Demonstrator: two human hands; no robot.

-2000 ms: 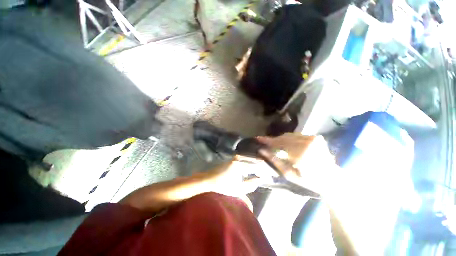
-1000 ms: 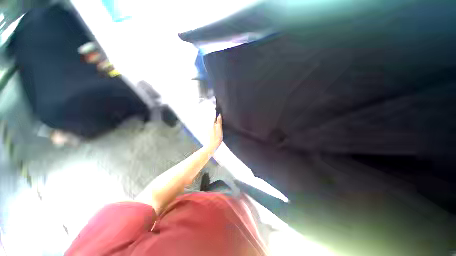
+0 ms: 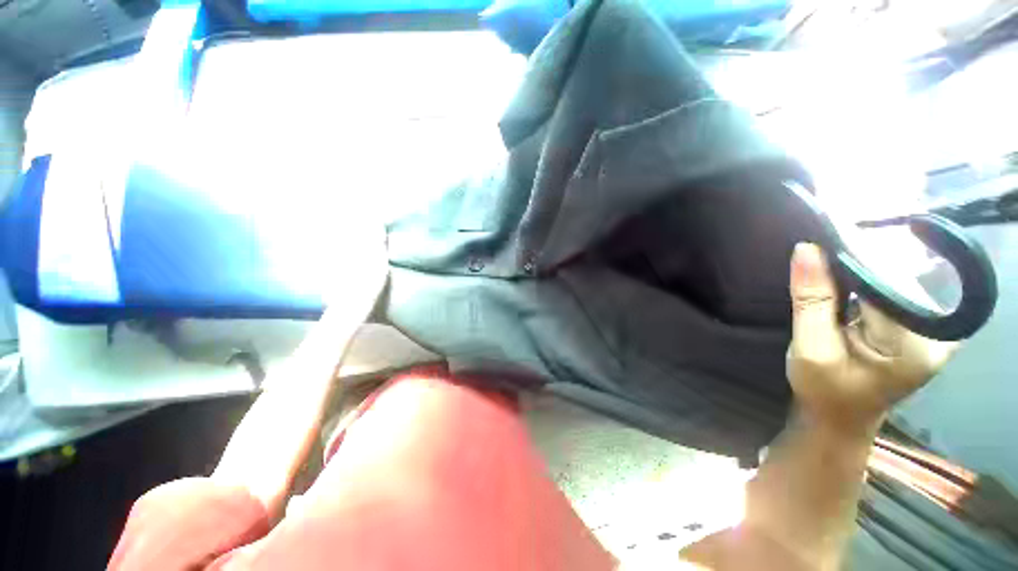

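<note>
A grey suit jacket lies sideways over the near edge of the white table, its two dark front buttons facing up. A black hanger with a thick curved hook sticks out at the collar end on the right. My right hand grips the hanger and collar there, thumb on top. My left hand is at the jacket's bottom edge on the left; it is washed out and its fingers are partly hidden by the cloth, so its grip is unclear.
A blue padded form with a white cover lies on the table behind and left of the jacket. Speckled floor with dark tape marks shows below. Striped cloth or garments hang at the lower right.
The view has swung from the floor and seated dark-clothed figure to the table. The large dark jacket now lies across the table edge, and my right hand has come into view holding the hanger.
</note>
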